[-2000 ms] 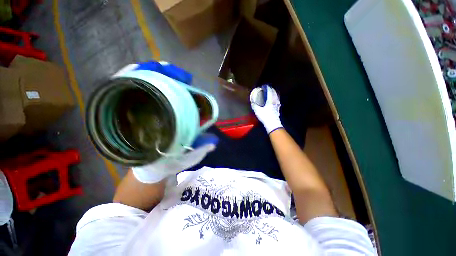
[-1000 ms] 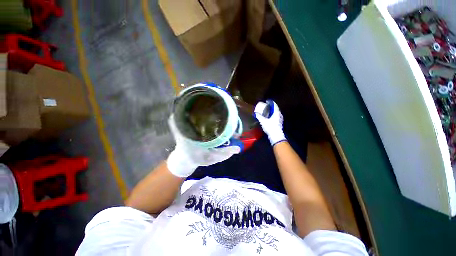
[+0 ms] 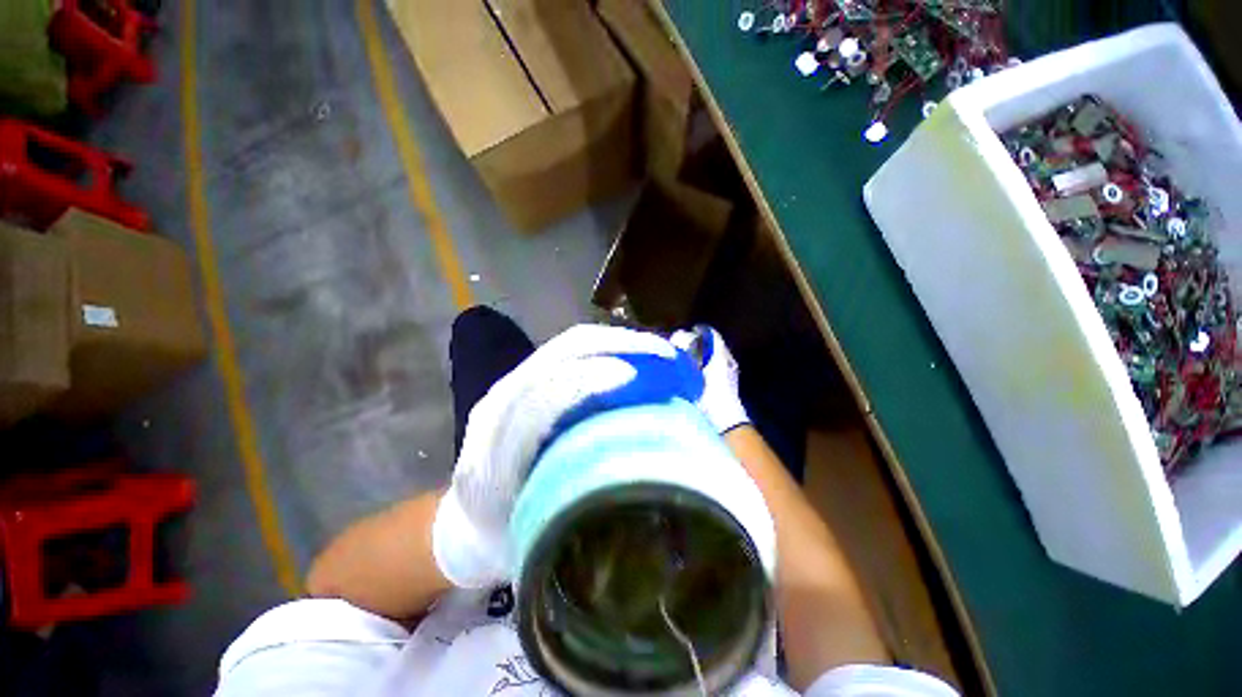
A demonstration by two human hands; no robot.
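My left hand (image 3: 545, 422), in a white knit glove with blue coating, grips a pale mint-green bottle (image 3: 633, 456) by its side. The bottle is large and close to the camera, its open round mouth towards me, with dark liquid and a thin pale string inside. My right hand (image 3: 718, 381), also gloved, is just behind and right of the bottle, partly hidden by it. Its fingers are curled on a small dark rounded thing (image 3: 702, 346) that looks like the bottle lid.
A white foam box (image 3: 1008, 354) full of small circuit boards stands on the green bench (image 3: 817, 232) at right. A loose heap of wired boards (image 3: 913, 48) lies behind it. Brown cartons (image 3: 545, 109) stand beside the bench. Red stools (image 3: 102, 545) and more cartons (image 3: 130, 306) are at left.
The bottle first moved away and right, then came closer and lower, in front of my chest. My right hand is now partly covered by it. More of the foam box and board heap shows.
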